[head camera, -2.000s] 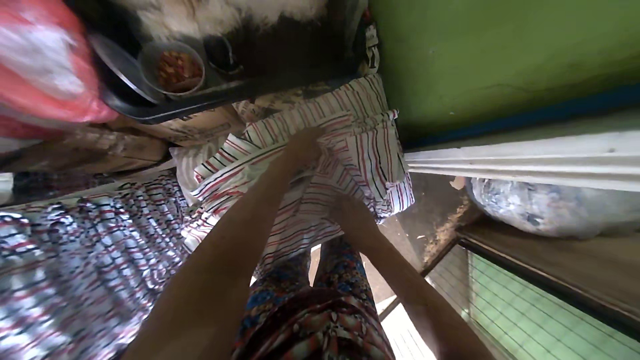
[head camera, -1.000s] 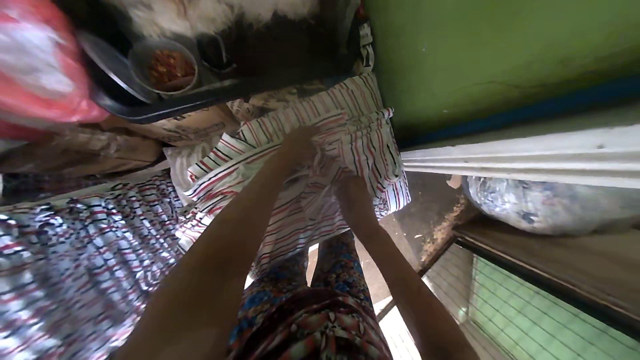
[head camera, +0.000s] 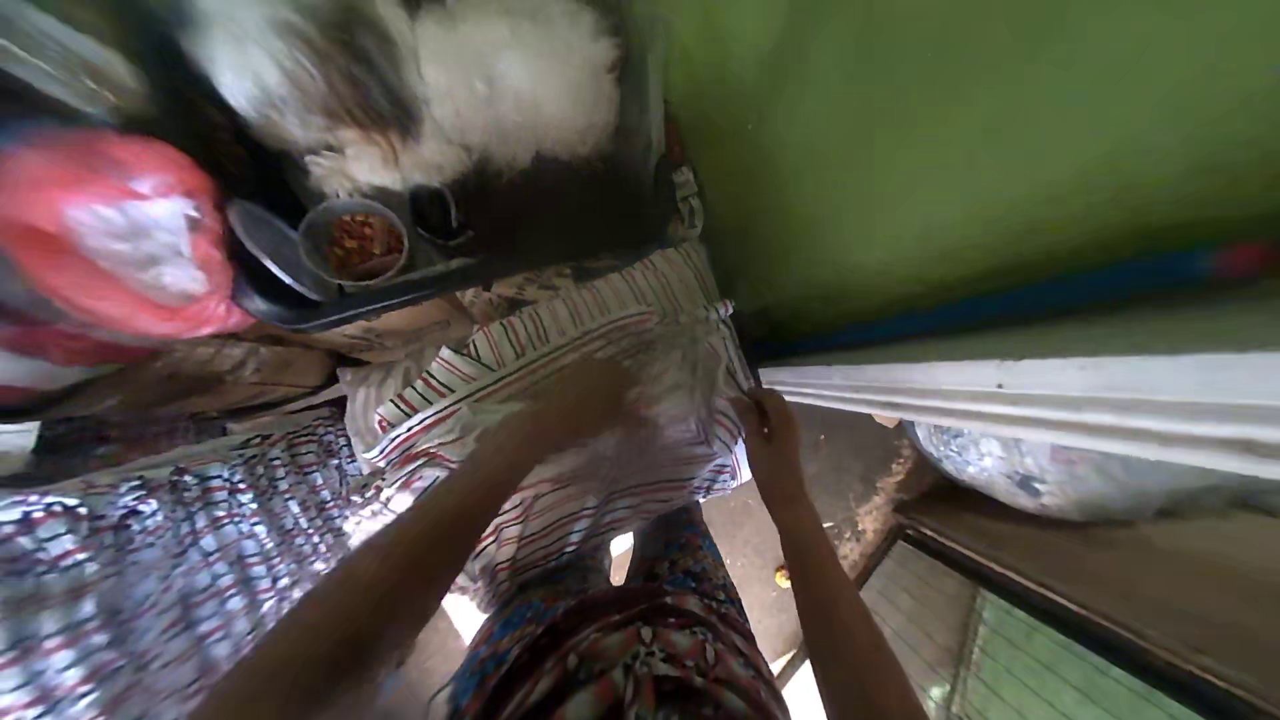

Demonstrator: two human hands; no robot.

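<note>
A striped fabric piece (head camera: 560, 500), white with red and dark lines, lies in folds in front of my body. My left hand (head camera: 595, 395) is over its middle, blurred by motion, and I cannot tell whether its fingers grip the cloth. At the fabric's right edge is my right hand (head camera: 765, 412), its fingers bent and pinching the edge of the cloth. The patch of cloth between my hands is blurred. More patterned cloth (head camera: 200, 550), white with dark and red marks, spreads at the lower left.
A black tray (head camera: 340, 312) beyond the cloth holds a bowl of reddish bits (head camera: 355, 240) and a dark cup (head camera: 437, 213). White fluffy material (head camera: 520, 80) is behind. A red plastic bag (head camera: 110, 230) stands left. A green wall (head camera: 960, 150), white ledge (head camera: 1050, 395) and filled clear bag (head camera: 1020, 470) are right.
My right hand has moved right, from the middle of the striped fabric to its right edge. My left hand stays over the cloth. The view has shifted somewhat.
</note>
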